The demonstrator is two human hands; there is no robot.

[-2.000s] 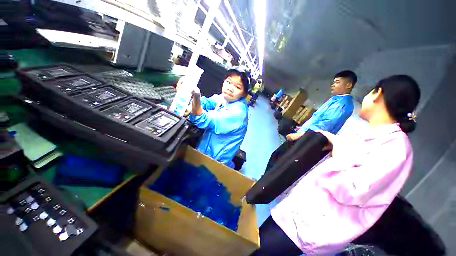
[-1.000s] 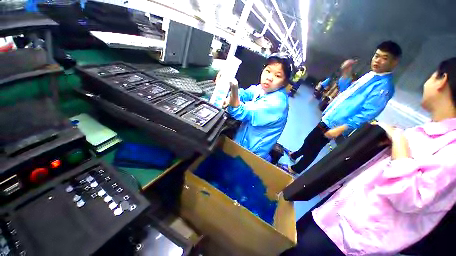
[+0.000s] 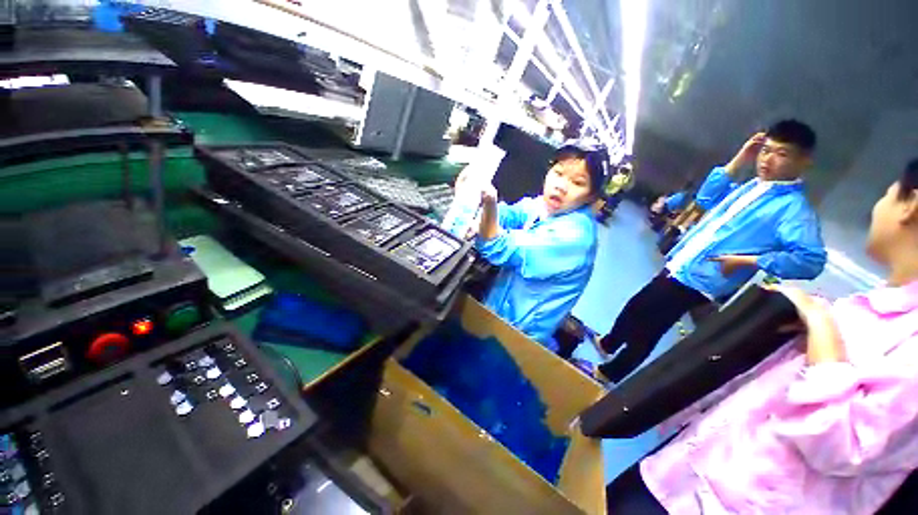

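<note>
Neither of my hands is in the picture. The black foam parts tray (image 3: 126, 433) lies nearest at the lower left. Small white and silver round tabs with black squares (image 3: 230, 390) stand in rows in its right compartment, and more small parts (image 3: 18, 473) show at its left edge. Behind it is the pressing machine (image 3: 60, 332) with a red button (image 3: 109, 348), a green button (image 3: 183, 318) and a small glowing red light. At the bottom, a shiny phone cover (image 3: 327, 495) is partly visible and cut off by the edge.
Stacked black foam trays (image 3: 342, 226) lie on the green bench. An open carton (image 3: 443, 453) holds crumpled blue film (image 3: 493, 397). One person in blue sits behind it, another in blue stands farther back. A person in pink at the right holds a black tray (image 3: 695, 362).
The view has swung left and slightly down, bringing in the press and more of the parts tray. The standing person in blue now has a hand raised to the head.
</note>
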